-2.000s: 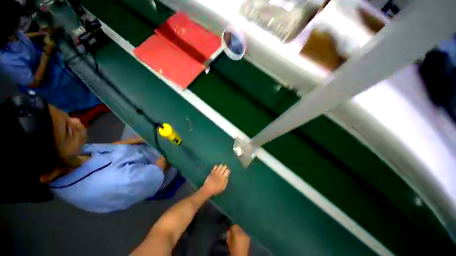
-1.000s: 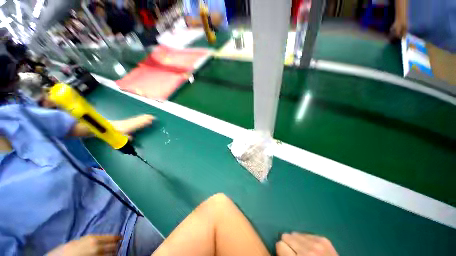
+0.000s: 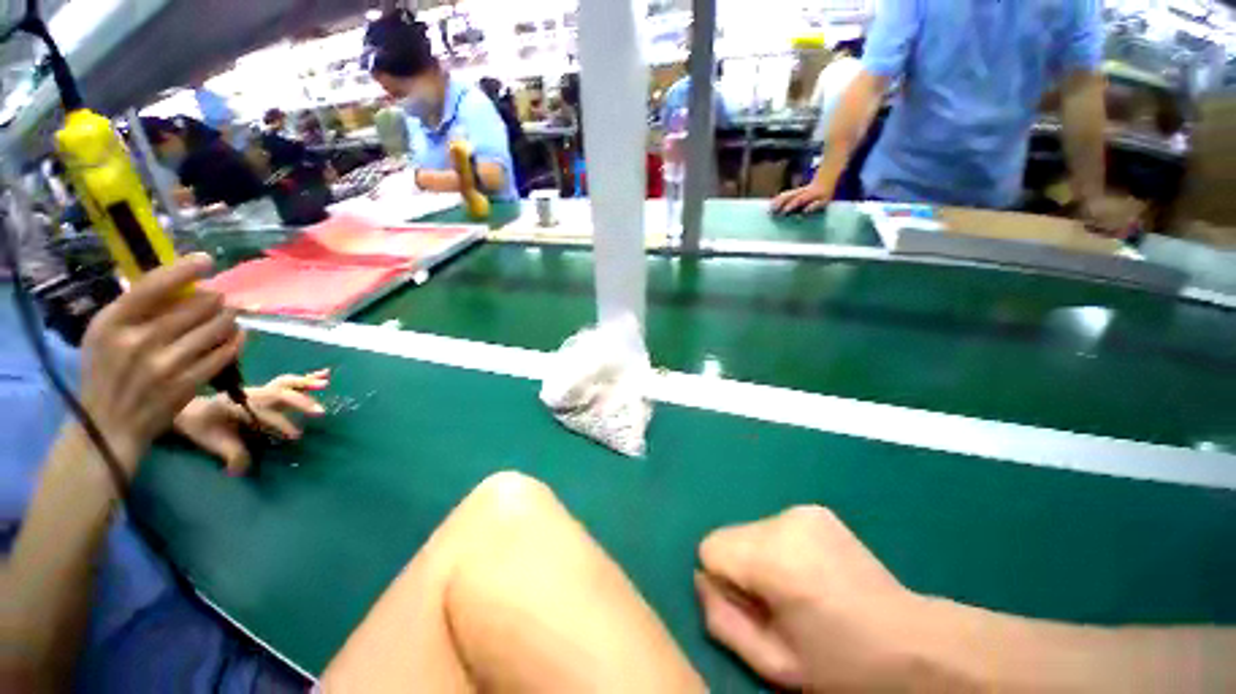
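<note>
My right hand (image 3: 800, 597) rests on the green bench (image 3: 868, 475) at the lower right. Its fingers are curled into a loose fist, and nothing shows in it. My left arm (image 3: 522, 583) is bent, with the elbow towards the bench at bottom centre. My left hand is out of the picture. A clear plastic bag of small pale pieces (image 3: 603, 393) leans against the foot of the white post (image 3: 618, 176), ahead of my hands.
At left, a neighbour's hand (image 3: 156, 353) grips a yellow electric screwdriver (image 3: 115, 190), tip down beside small loose bits. Red sheets (image 3: 339, 264) lie beyond. Across the line, a person in blue (image 3: 969, 109) stands behind a flat carton or tray (image 3: 1030, 237). A second screwdriver (image 3: 469, 179) hangs farther back.
The view has levelled and lifted towards the far side. My left hand has left the picture as the arm bent. The neighbour's hand has taken hold of the yellow screwdriver.
</note>
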